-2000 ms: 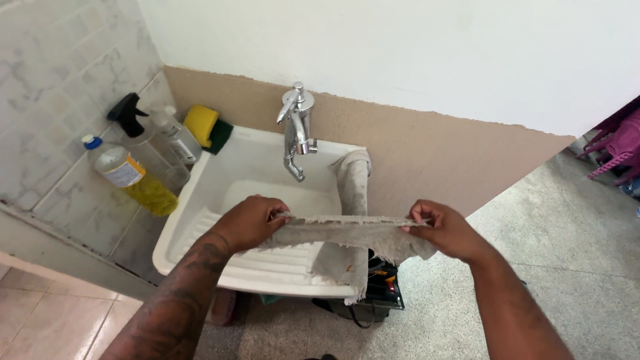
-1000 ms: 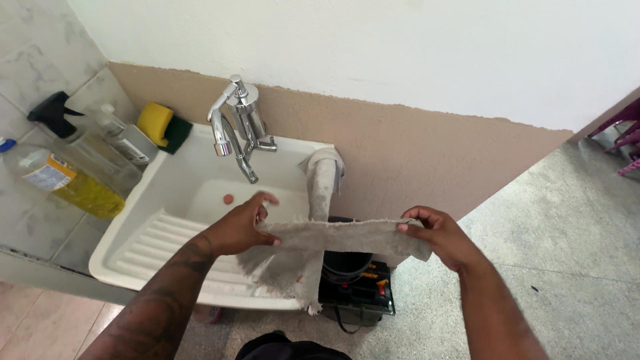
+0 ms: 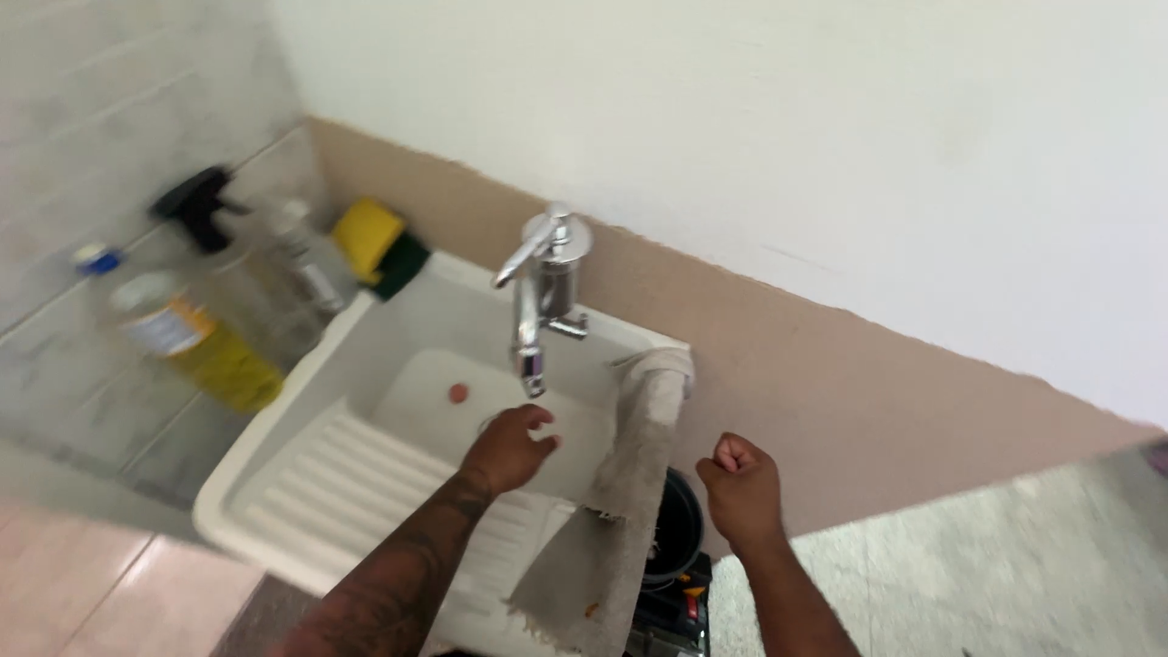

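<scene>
My left hand (image 3: 511, 452) is over the basin of a white plastic utility sink (image 3: 265, 438), its fingers apart and nothing between them. To the right of the sink, my right hand (image 3: 744, 488) is closed with no object visible in it. A damp, frayed grey cloth (image 3: 639, 465) drapes along the sink's right rim, between my hands. Its lower part (image 3: 575, 575) spreads over the ribbed washboard side. A chrome faucet (image 3: 547, 283) rises behind the basin, above my left hand. A small reddish disc (image 3: 458, 392) lies in the basin.
On the left stand a bottle of yellow liquid (image 3: 219, 356), a spray bottle with a black trigger (image 3: 201, 210) and a clear bottle (image 3: 315, 260). A yellow and green sponge (image 3: 370, 242) rests at the back-left corner. Below right are a black bucket (image 3: 680, 525) and a tool case (image 3: 671, 611).
The grey cloth strip stretched between my hands in both earlier frames is no longer held. My right hand has closed, and my left hand is over the basin. The view has shifted.
</scene>
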